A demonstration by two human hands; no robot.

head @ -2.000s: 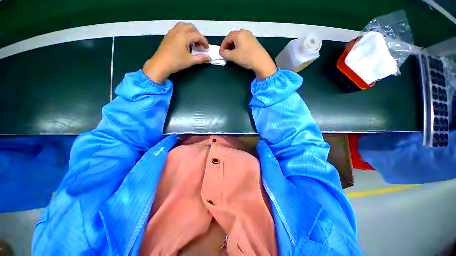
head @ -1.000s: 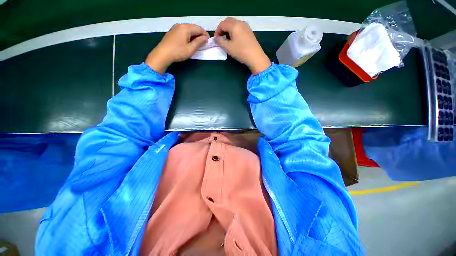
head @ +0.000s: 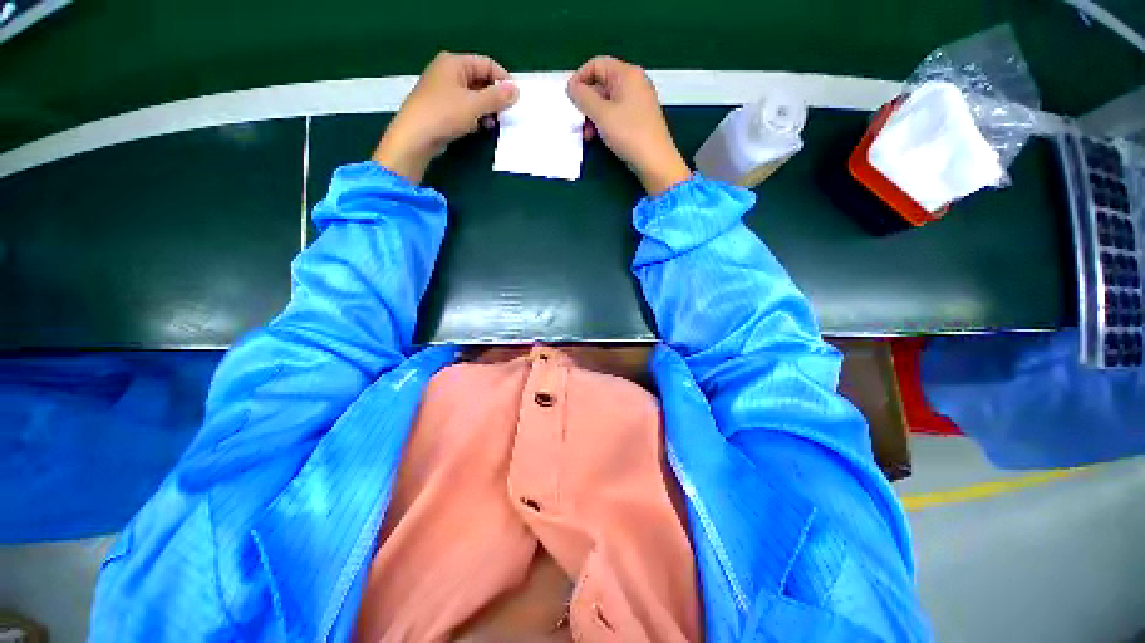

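Observation:
A small white wipe (head: 540, 136) is spread out as a near-square above the dark green bench, close to the white rail. My left hand (head: 455, 103) pinches its upper left corner between thumb and finger. My right hand (head: 618, 111) pinches its upper right corner. The lower edge of the wipe hangs or lies free toward me. Both hands are bare, and the fingertips partly cover the corners.
A whitish bottle (head: 751, 141) stands right of my right hand. Further right are a red-orange rimmed dark bin (head: 866, 166) with a white stack (head: 932, 146), a clear plastic bag (head: 992, 78) and a tray with dark cells (head: 1110, 251). The green belt (head: 314, 44) runs beyond the white rail.
The wipe was a small folded strip between my fingertips and is now opened out into a larger square. My hands have moved slightly apart.

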